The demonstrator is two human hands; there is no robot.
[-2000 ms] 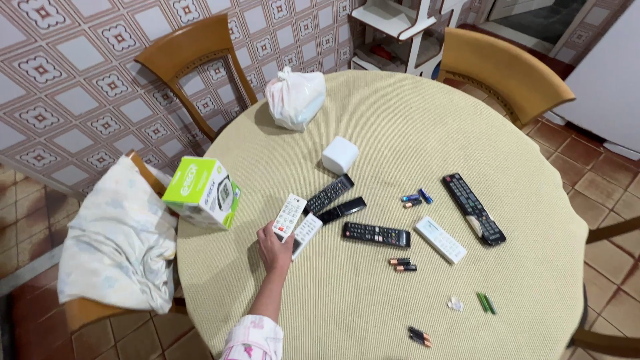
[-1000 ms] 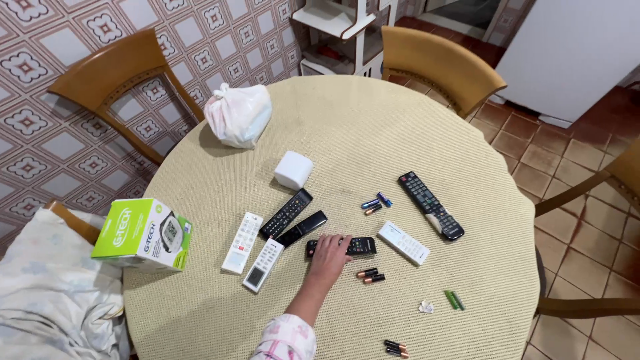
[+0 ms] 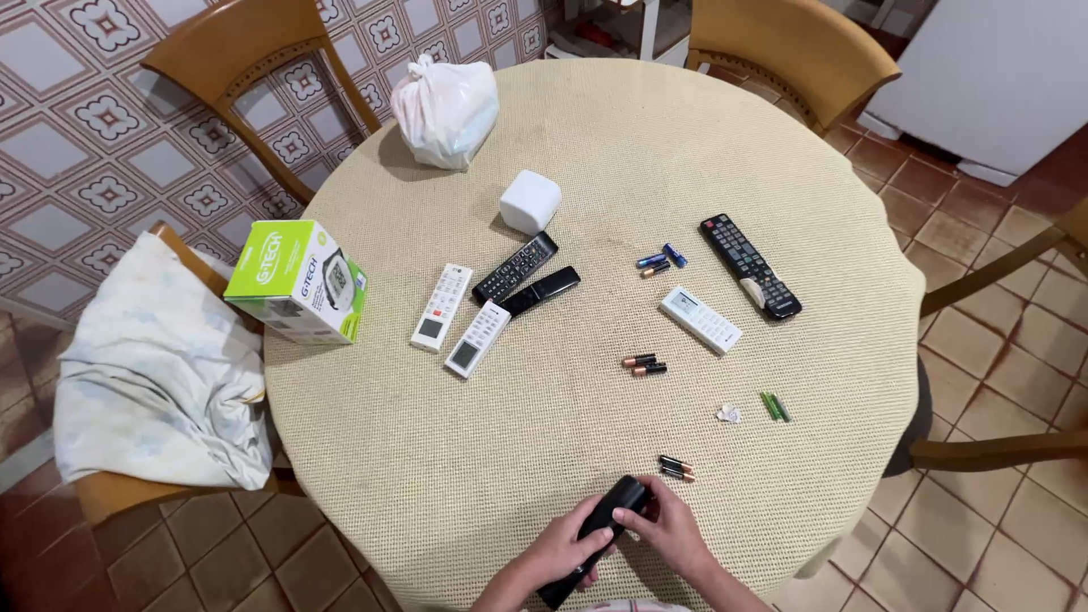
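Observation:
Both hands hold one black remote control (image 3: 610, 510) near the table's front edge, its plain back facing up. My left hand (image 3: 563, 544) wraps around its middle, thumb on top. My right hand (image 3: 667, 523) grips its far end, thumb pressed on the back. Just beyond lie black-and-copper batteries (image 3: 677, 468), with another group of such batteries (image 3: 644, 365) farther off. Green batteries (image 3: 775, 406) and a crumpled white scrap (image 3: 728, 413) are to the right. Blue batteries (image 3: 662, 257) lie near a white remote (image 3: 700, 320) and a long black remote (image 3: 751, 266).
Left of centre lie two white remotes (image 3: 442, 308) (image 3: 478, 339) and two black remotes (image 3: 515, 267) (image 3: 541, 291). A white rounded block (image 3: 530, 202), a tied plastic bag (image 3: 446, 112) and a green-and-white G-Tech box (image 3: 297, 283) stand on the round table. Wooden chairs (image 3: 790, 51) surround it.
The black remote that lay under a hand at mid-table one second ago is now in both hands at the front edge, back up. A second hand has come into view.

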